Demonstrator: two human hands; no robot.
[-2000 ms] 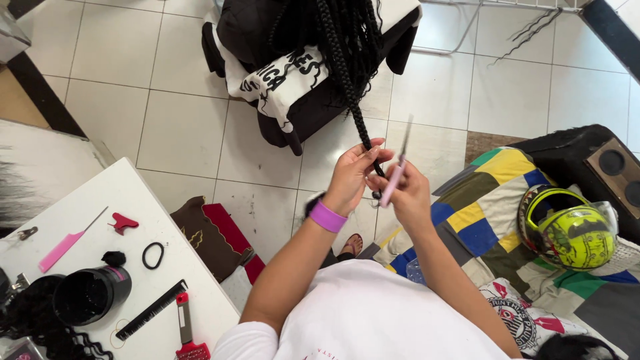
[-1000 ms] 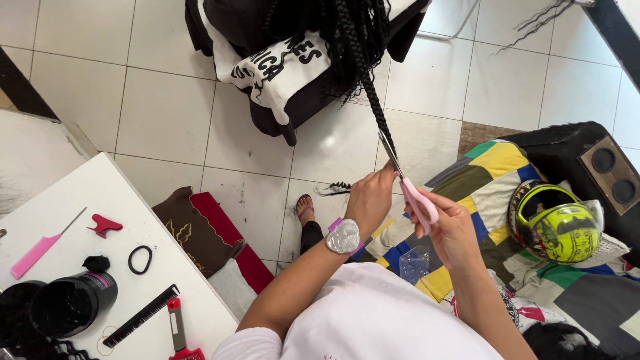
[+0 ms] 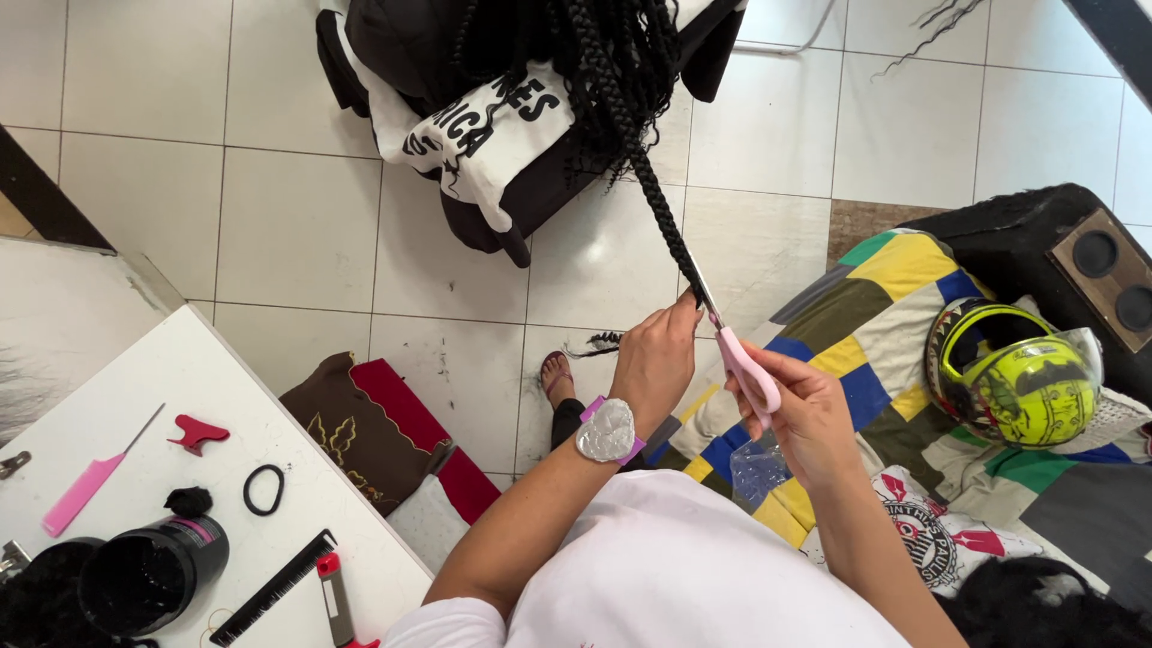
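Note:
A long black hair braid (image 3: 661, 211) runs down from a seated person's head of dark braids at the top. My left hand (image 3: 661, 346), with a purple band carrying a round silvery piece at its wrist, grips the braid near its lower end. In my right hand (image 3: 792, 396) is a pair of pink-handled scissors (image 3: 749, 373). Their blades point up along the braid, just beside the left fingertips, and look nearly together. A short piece of black braided hair (image 3: 605, 342) lies on the floor, left of my left hand.
The white table (image 3: 297, 423) at lower left holds a pink rat-tail comb (image 3: 85, 493), a red hair clip (image 3: 197, 434), an open black jar (image 3: 148, 576), a black hair tie (image 3: 264, 490) and a black comb (image 3: 274, 587). Right, a yellow helmet (image 3: 1026, 387) rests on a patchwork-covered sofa (image 3: 864, 360).
The scissors, earlier crosswise over my fingers, now lie along the braid. My left hand has turned, its back now showing. The floor hair piece came into sight a second ago.

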